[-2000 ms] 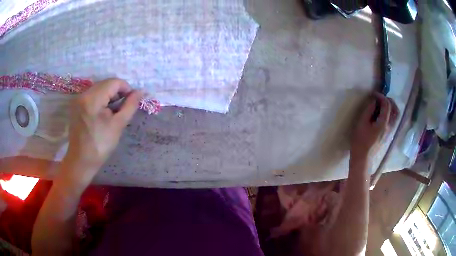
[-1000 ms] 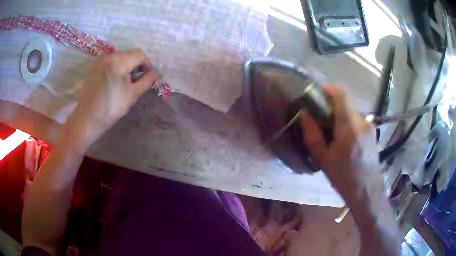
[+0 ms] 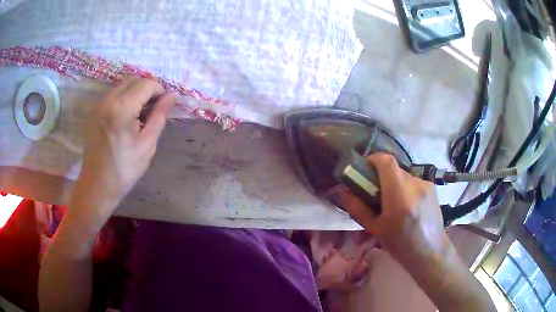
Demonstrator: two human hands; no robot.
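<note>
The whitish interfaced garment piece [image 3: 262,55] lies across the upper left and middle of the table. A frayed pink tweed seam allowance [image 3: 91,64] runs along its near edge, ending in a loose tuft. My left hand [image 3: 131,122] pinches the fabric edge at this band; its fingertips are partly hidden. My right hand [image 3: 390,195] holds the steam iron [image 3: 323,143] by its handle. The iron's dark pointed front lies by the piece's near right edge, pointing left. A flat white tape roll [image 3: 37,107] lies left of my left hand.
A dark rectangular iron rest [image 3: 434,21] lies at the top right. Fabric shears [image 3: 478,109] lie right of the iron. A ribbed steam hose [image 3: 481,176] and a black power cord [image 3: 475,204] run right from the iron. The speckled table [image 3: 213,177] has its near edge against purple clothing.
My right hand was by the shears, then brought the iron in; the iron now sits slightly lower left. More pink band shows right of my left hand, which still pinches the edge.
</note>
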